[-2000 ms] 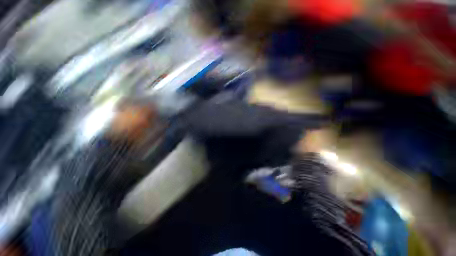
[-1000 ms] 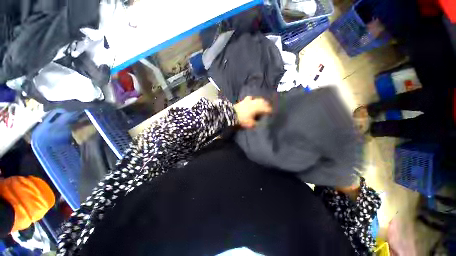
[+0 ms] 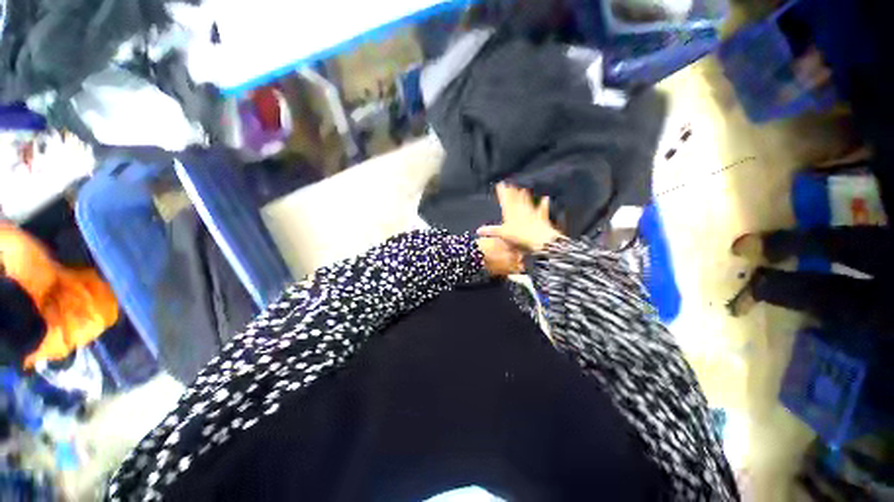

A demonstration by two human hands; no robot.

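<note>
A dark grey garment piece (image 3: 549, 118) lies heaped in front of me, with a pale panel (image 3: 456, 67) at its upper left. My right hand (image 3: 526, 218) is over the near edge of the cloth, its fingers spread. My left hand (image 3: 501, 257) is just below it, close to my body, and the two hands overlap. The left fingers are partly hidden, so its hold cannot be told.
A white table with a blue edge (image 3: 343, 44) is ahead on the left. Blue crates stand at the left (image 3: 123, 250), upper right (image 3: 667, 49) and right (image 3: 828, 382). Another person's legs and feet (image 3: 814, 260) are at the right. An orange cloth (image 3: 61, 294) is at far left.
The grey cloth that spread to the right now lies in the heap ahead. My right hand has come in from the lower right to beside my left hand.
</note>
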